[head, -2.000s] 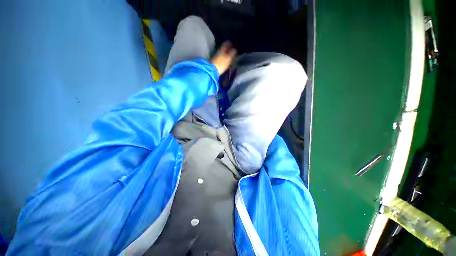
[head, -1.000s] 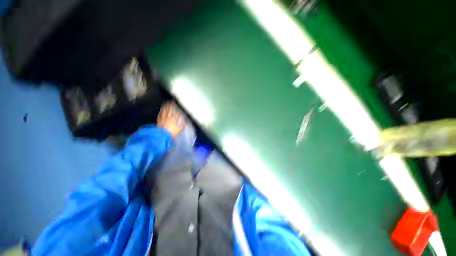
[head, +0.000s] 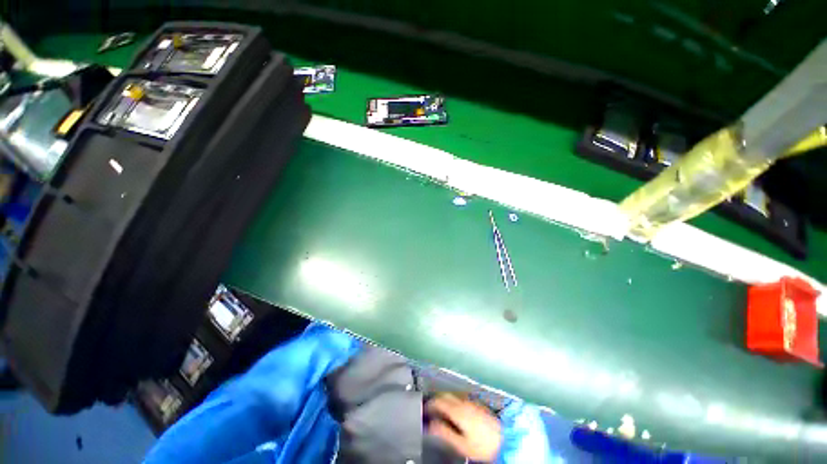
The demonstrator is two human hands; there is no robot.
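My right hand (head: 464, 426) is low in the view, just below the bench's front edge, fingers pointing left. It is blurred, and whether it holds anything is unclear. My left sleeve reaches the bench edge, but the left hand is out of sight. A thick stack of black component trays (head: 195, 195) stands tilted at the left; its top tray has phone units (head: 150, 107) in two far pockets and bare nearer pockets. Another black tray with phone units (head: 228, 313) shows lower, beside the bench edge. Tweezers (head: 502, 254) lie on the green mat.
A red parts bin (head: 782, 319) stands at the right. Beyond the white strip (head: 544, 201) lie two open phones (head: 406, 111) and a black tray (head: 626, 145) of units. A yellow-taped post (head: 694, 181) slants in from the right. Small white bits lie near the strip.
The view has swung towards the bench and tray stack. The left hand, visible before, is now hidden; the right hand has come into view by the bench edge.
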